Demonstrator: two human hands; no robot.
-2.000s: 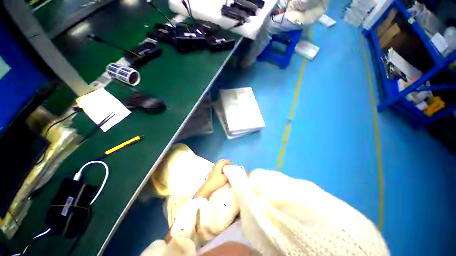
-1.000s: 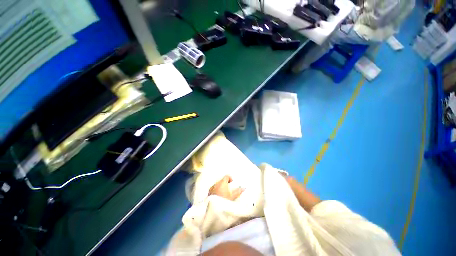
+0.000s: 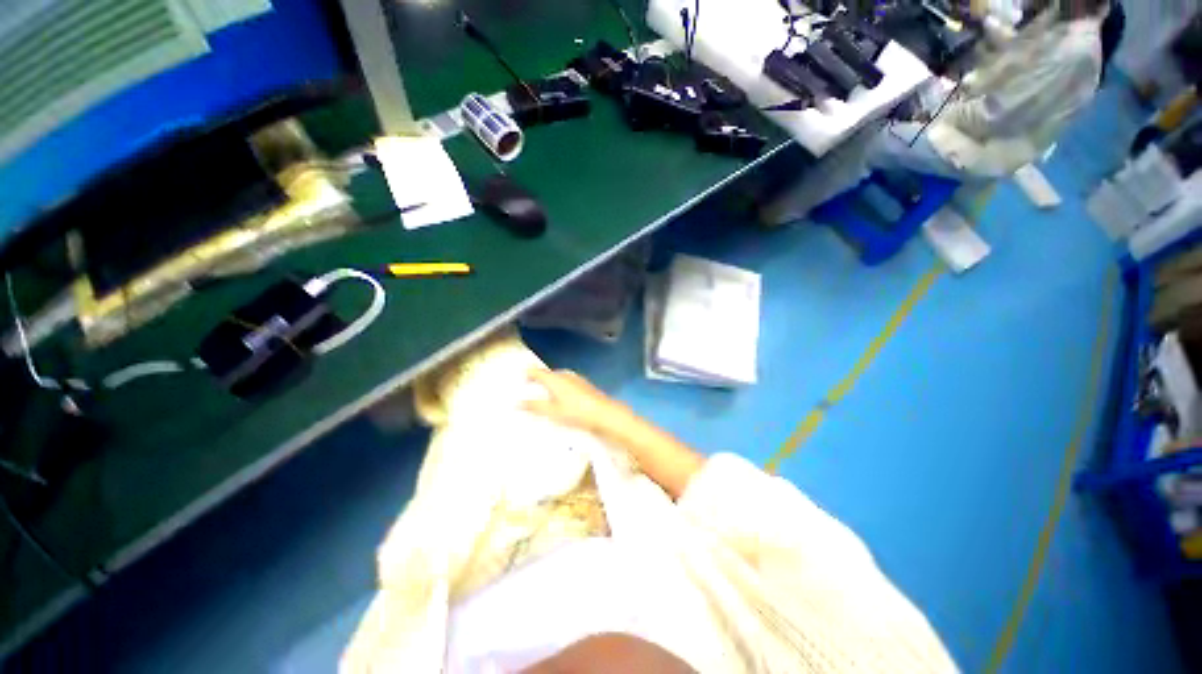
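My right hand lies over the cream cloth on my lap, below the bench edge. Its fingers are washed out by glare, so I cannot tell whether they grip the cloth. My left hand cannot be seen. On the green bench, a black unit with a pale label and a thin band lies at the left, with a white cable looping from it. A yellow pen or knife lies to its right. Neither hand touches them.
A black mouse, white paper and label roll lie further back. Several black units stand at the bench's far end. White trays are on the floor beside the bench. A person sits beyond a blue stool.
The view has swung left, then tilted slightly. My right hand has come forward over the cloth. The hand seen on the lap one second ago no longer shows there.
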